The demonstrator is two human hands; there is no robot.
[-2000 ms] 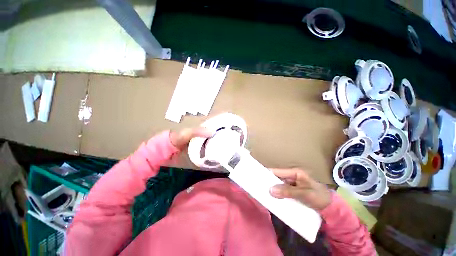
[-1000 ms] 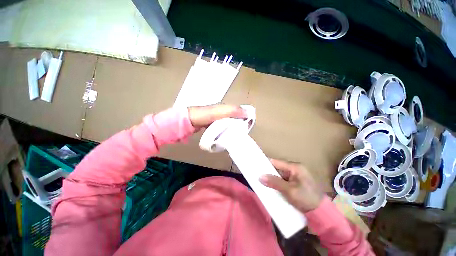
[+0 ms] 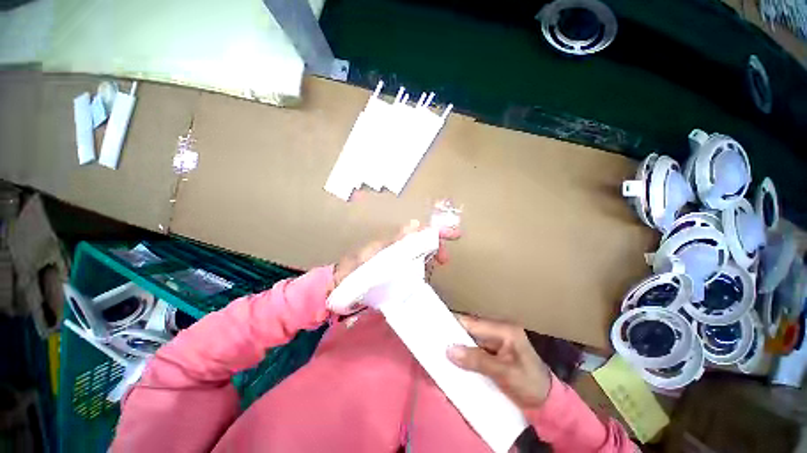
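Note:
A joined head-and-arm unit (image 3: 442,363) is held between my two hands above the bench's near edge. Its round head is tilted nearly edge-on and its flat white arm slants down to the right. My left hand (image 3: 389,252) holds the round head, with fingers behind it and partly hidden. My right hand (image 3: 503,356) grips the flat arm, thumb on top. An arm stack (image 3: 389,146) lies fanned on the cardboard, prongs towards the belt. Round heads (image 3: 699,257) are heaped at the right of the bench.
A dark green belt (image 3: 460,53) runs beyond the bench, with two round heads on it. Small white plastic pieces (image 3: 115,133) lie at left. A green plastic crate (image 3: 159,287) holding white units stands below left. A yellow paper slip (image 3: 630,398) sits near the heap. A metal post stands by pale sheets.
The unit has tilted so its head shows nearly edge-on. My left hand has moved lower behind the head, uncovering the arm stack. The whole view has shifted, moving the bench items to the right.

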